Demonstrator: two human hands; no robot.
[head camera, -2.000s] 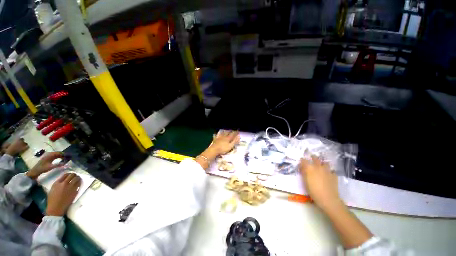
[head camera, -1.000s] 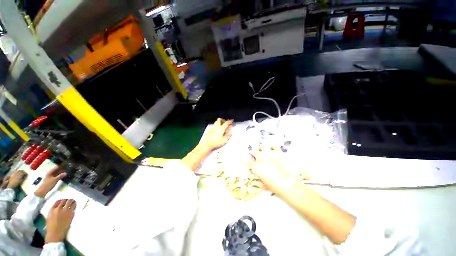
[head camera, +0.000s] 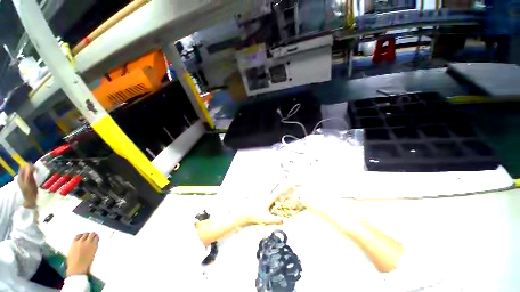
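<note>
A heap of tan ring pieces (head camera: 287, 206) lies mid-bench between my hands. My left hand (head camera: 263, 220) reaches in from the left, its fingers along the heap's lower left edge. My right hand (head camera: 295, 195) is at the heap's upper right side, washed out by glare; its finger shape is unclear. Whether either hand grips pieces cannot be told. A pile of black rings (head camera: 277, 263) lies just below, nearer me, untouched. Small dark parts (head camera: 210, 254) lie by my left wrist.
A clear plastic bag (head camera: 333, 141) and white cord (head camera: 293, 121) lie behind the heap. Black compartment trays (head camera: 425, 140) stand back right. A black fixture with red handles (head camera: 108, 197), a yellow-and-white post (head camera: 128, 149) and another worker's hands (head camera: 83, 251) are at left.
Both hands have come down from the board and bag to the tan pieces, which now sit in a tighter heap between them. The view has shifted, showing more of the black trays.
</note>
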